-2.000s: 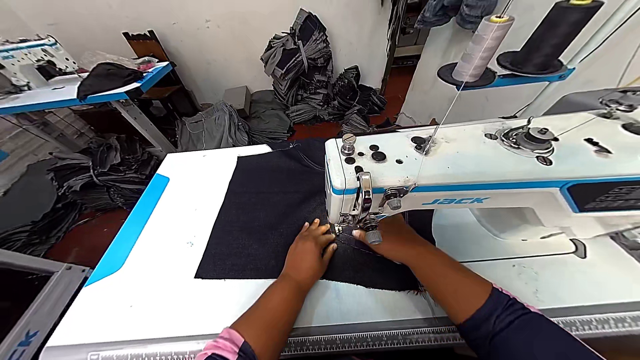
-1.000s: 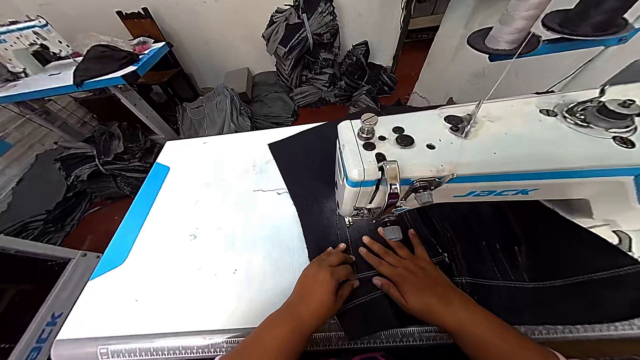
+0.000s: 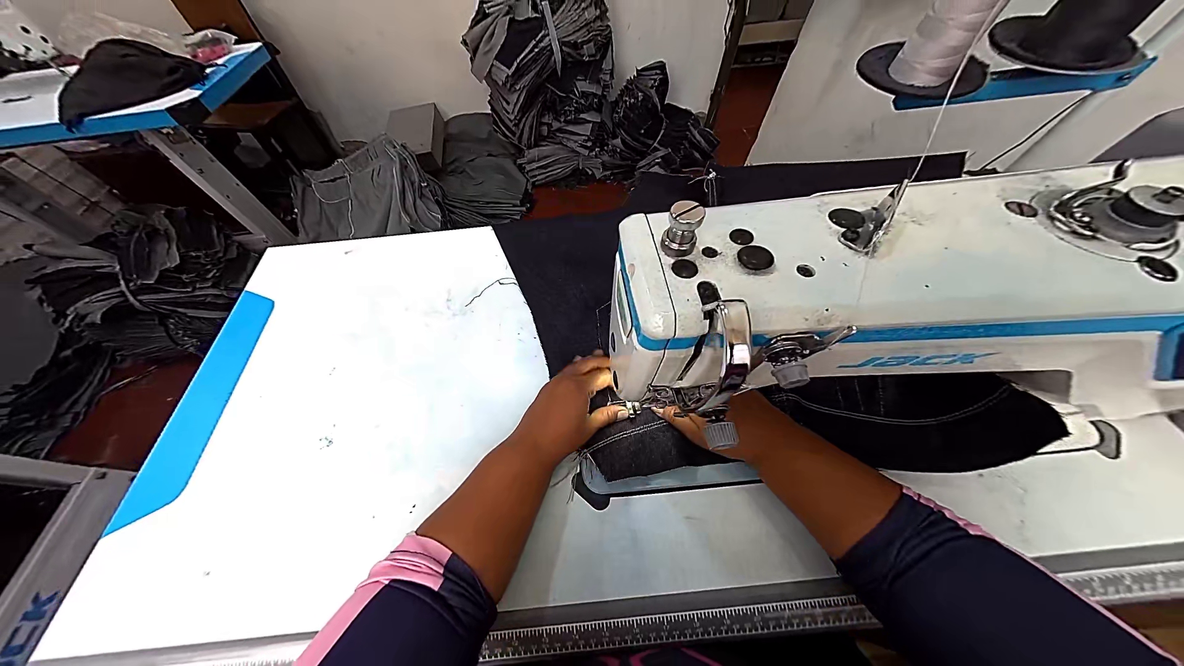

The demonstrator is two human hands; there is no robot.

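Dark denim fabric (image 3: 569, 277) lies under the head of a white Jack sewing machine (image 3: 925, 287), reaching past the table's back edge and out to the right beneath the arm. Two light stitch lines cross its near part. My left hand (image 3: 569, 407) rests on the fabric just left of the presser foot (image 3: 647, 400), thumb toward the needle area. Close to the foot on the right, my right hand (image 3: 721, 425) touches the fabric, partly hidden by the machine's metal parts. Whether either hand pinches the cloth is unclear. A loose thread lies left of the fabric.
A ruler strip (image 3: 675, 624) runs along the front edge of the white table (image 3: 370, 388). Thread cones (image 3: 943, 42) stand behind the machine. Stacks of dark cut fabric (image 3: 546, 83) sit on the floor beyond. Another blue-edged table (image 3: 148, 116) is at upper left.
The fabric has shifted away from me, and its near edge now lies close to the presser foot. Both hands have moved from flat on the cloth to either side of the foot.
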